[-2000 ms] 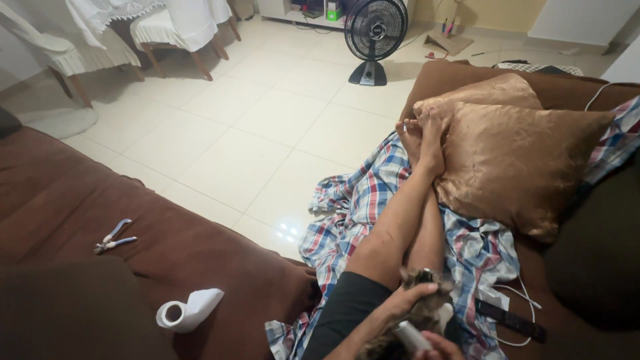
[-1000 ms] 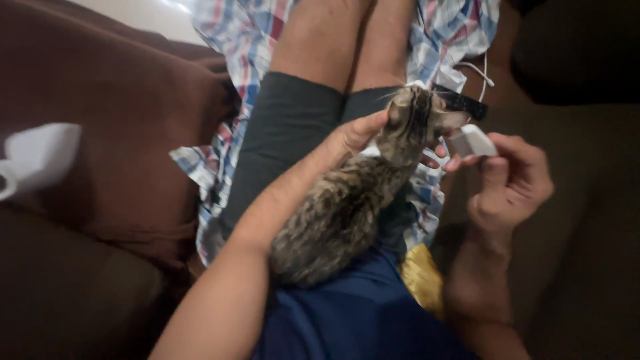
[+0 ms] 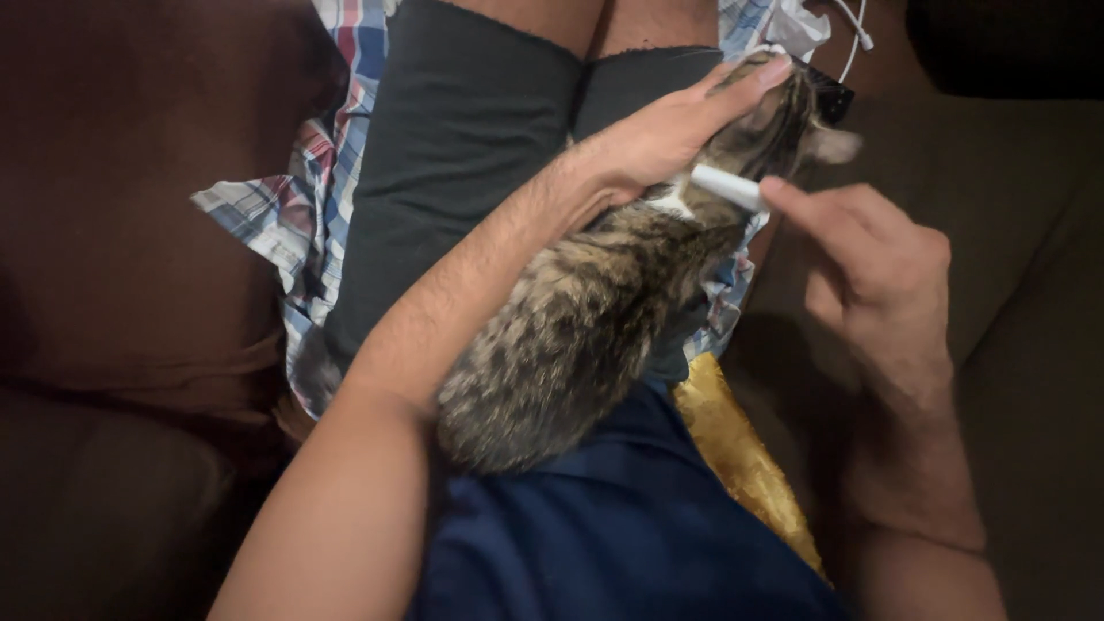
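A tabby cat [image 3: 569, 336] with a white patch lies along my lap, its head pointing away from me. My left hand [image 3: 673, 129] rests on the side of the cat's head, the thumb or a finger stretched along it; the hand's underside is hidden. In my right hand [image 3: 871, 259] is one end of a small white flat object [image 3: 727, 188], perhaps a comb or folded paper, held at the back of the cat's neck. Its exact kind cannot be told.
Dark shorts [image 3: 457, 147] and a blue shirt [image 3: 595, 526] lie under the cat. A plaid cloth [image 3: 319, 198] spreads beneath my legs on the brown sofa [image 3: 138, 216]. Beyond the cat's head are a black device [image 3: 835, 93] and a white cable [image 3: 854, 52]. Gold fabric [image 3: 742, 448] lies at my side.
The view has tilted down to my lap since the oldest frame. The white object in my right hand has moved from beside the cat's face to its neck.
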